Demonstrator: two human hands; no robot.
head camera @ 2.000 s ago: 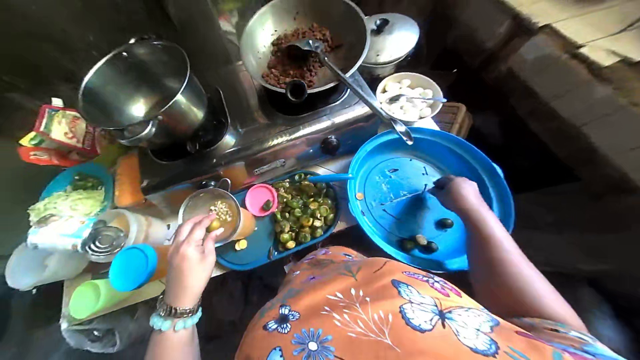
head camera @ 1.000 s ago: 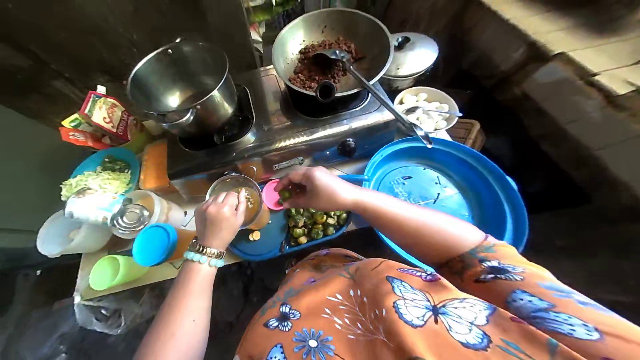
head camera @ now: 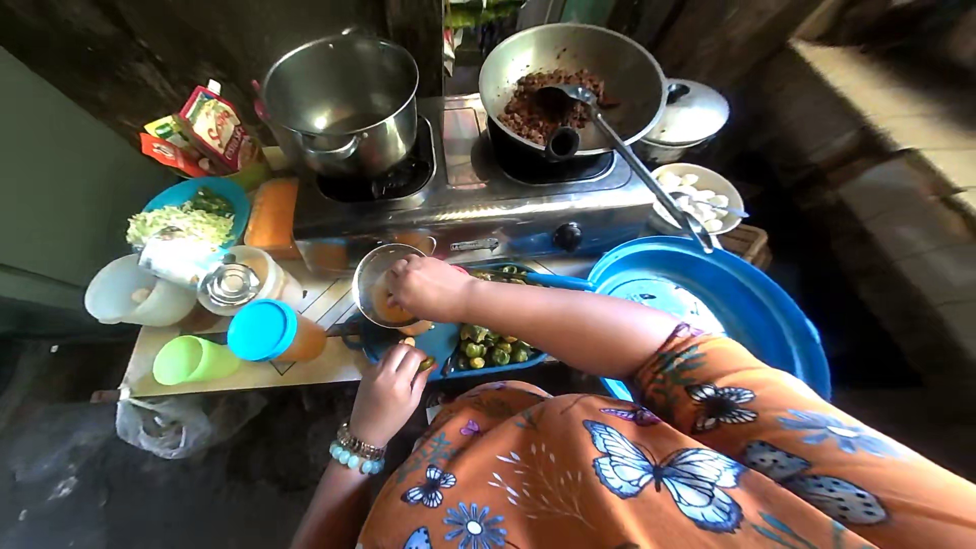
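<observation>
My right hand (head camera: 431,288) reaches across to the left, its fingertips down inside a metal strainer or bowl (head camera: 364,268); what they touch there is hidden. Just below it, my left hand (head camera: 389,385), with beaded bracelets at the wrist, holds a small green fruit or vegetable (head camera: 426,364) at its fingertips. Both hands are over the left end of a blue tray (head camera: 436,343). Many small green pieces, some cut, lie in the tray (head camera: 499,349), partly behind my right forearm. A sliver of a pink cup shows behind my right hand.
Behind stand a steel pot (head camera: 343,107) and a wok of cooked mince (head camera: 568,84) with a ladle (head camera: 633,152) on a gas stove (head camera: 473,210). A blue basin (head camera: 785,320) and a bowl of peeled eggs (head camera: 698,197) are right; a blue-lidded jar (head camera: 263,330) and green cup (head camera: 194,360), left.
My right hand has come from the blue basin, over the tray, to the strainer or bowl. My left hand has drawn back from it toward me. The view has shifted.
</observation>
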